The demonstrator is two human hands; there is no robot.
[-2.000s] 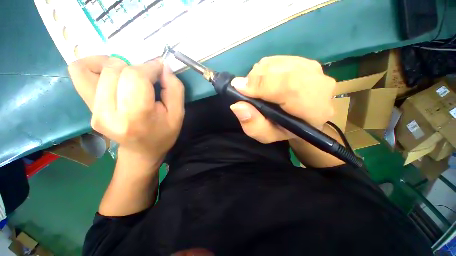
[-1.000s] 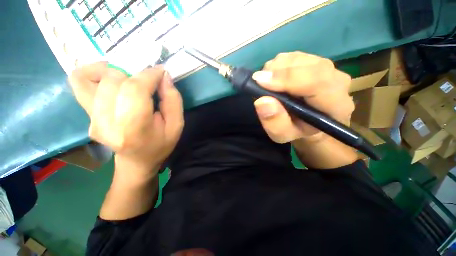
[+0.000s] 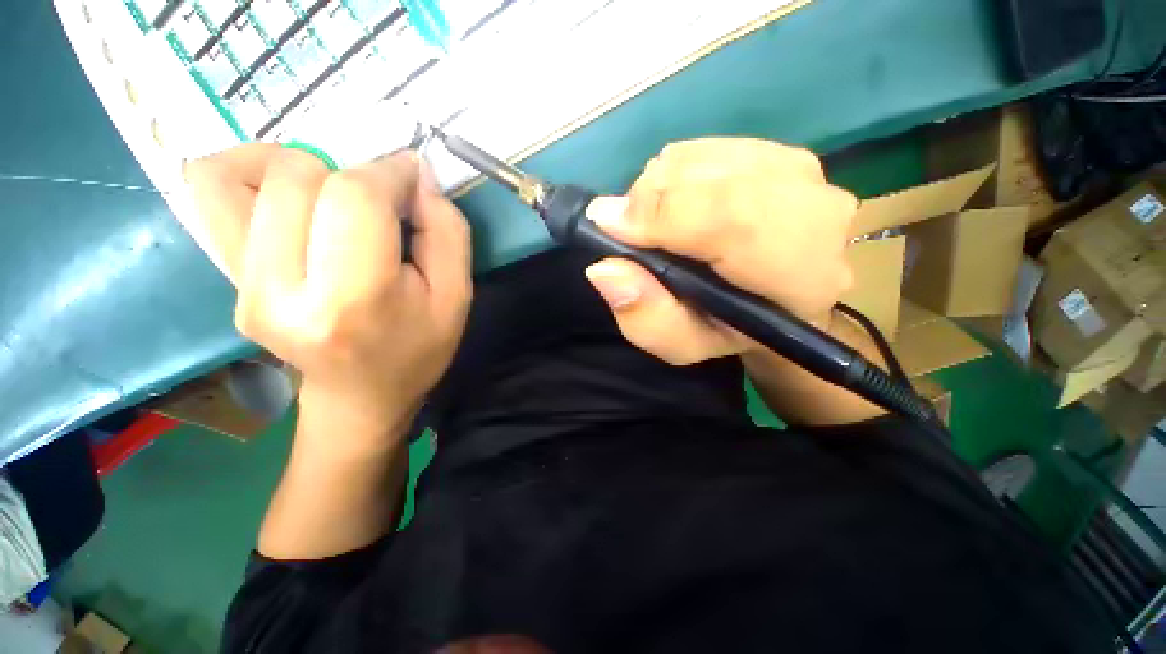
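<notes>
My right hand holds the black soldering iron like a pen, its dark tip pointing up and left. My left hand is closed, thumb and forefinger pinching a small piece, likely solder wire, close to the iron tip. Whether wire and tip touch is hard to tell. A green band is on a left finger. The white tray lies under the fingertips, washed out by glare. A PCB panel with a green edge and small rectangles sits in it.
The dark green mat surrounds the tray. A black flat object lies at the far right of the bench. Open cardboard boxes stand below the bench edge at right. The iron's cable loops behind the right wrist. A red item is below left.
The iron moved right, away from the left fingertips, then came back to them. The tray and panel sit slightly further left in view. The left hand keeps its pinch.
</notes>
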